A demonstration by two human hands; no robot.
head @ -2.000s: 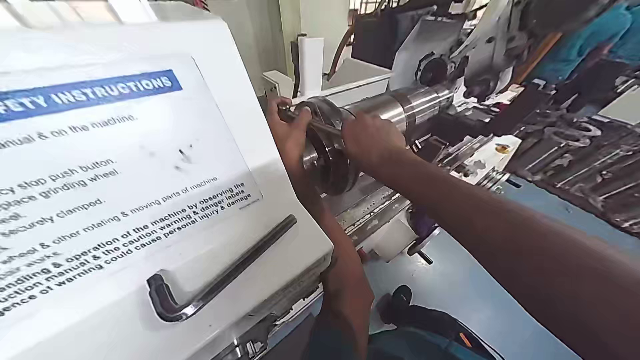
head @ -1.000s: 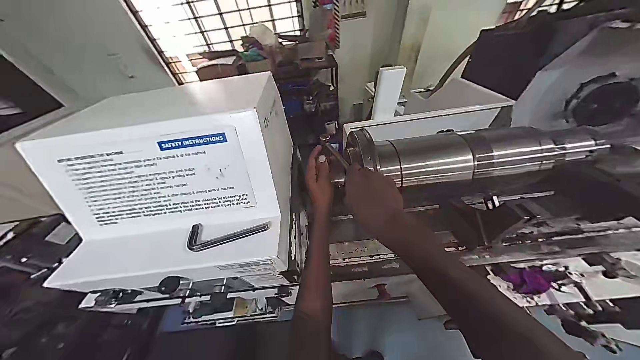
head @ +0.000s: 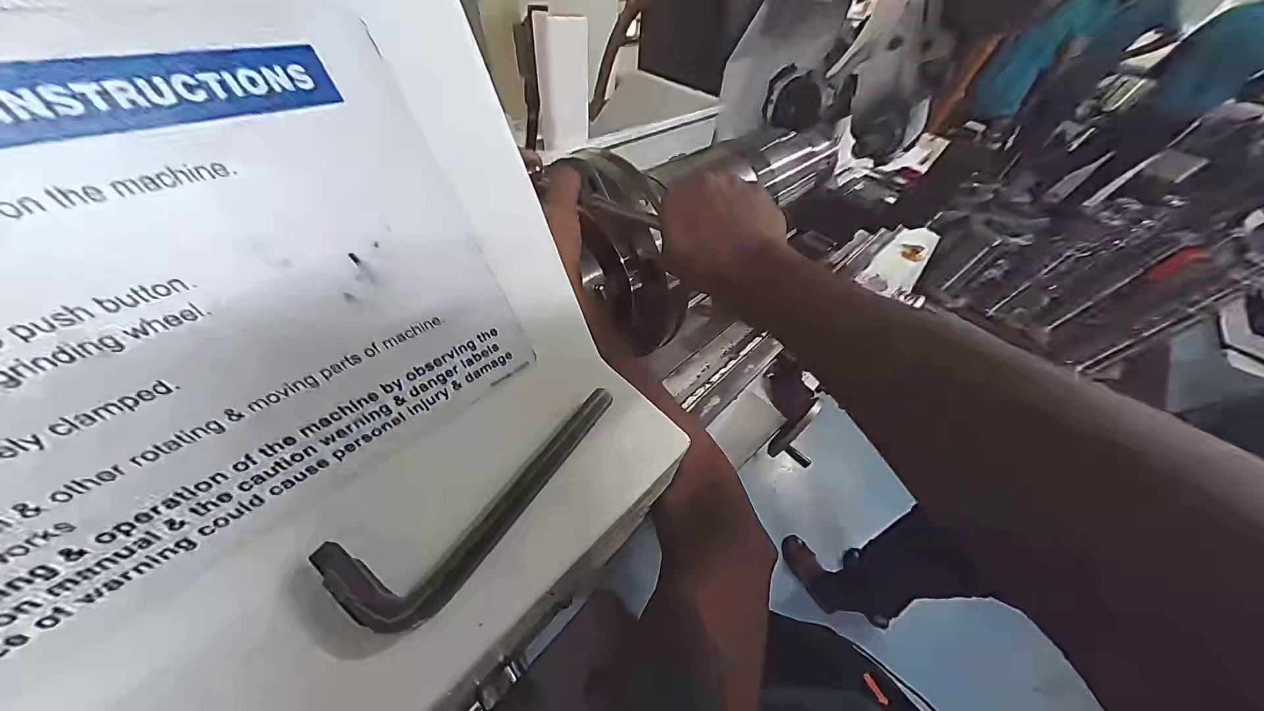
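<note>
My right hand (head: pixel 719 219) is closed on a metal wrench (head: pixel 620 209) beside the round steel flange (head: pixel 637 296) of a grinding machine's spindle. At the flange's left side is my left hand (head: pixel 565 212), partly hidden behind the white machine housing; its fingers are near the wrench's far end, and its grip cannot be made out. A steel cylinder (head: pixel 790 163) extends behind the flange toward the back right. A large black hex key (head: pixel 474 538) lies on the ledge of the white housing (head: pixel 553 484), touched by neither hand.
Metal tools and parts (head: pixel 1066 257) crowd a surface at the right. Below the machine bed (head: pixel 726 370) is a small crank handle (head: pixel 790 444). A printed safety notice (head: pixel 247 247) covers the housing's sloped face. Part of a person in teal clothing (head: pixel 1057 49) shows at the upper right.
The view has swung widely and come back close to the housing. Both hands stay at the flange end, and the hex key still lies on the ledge.
</note>
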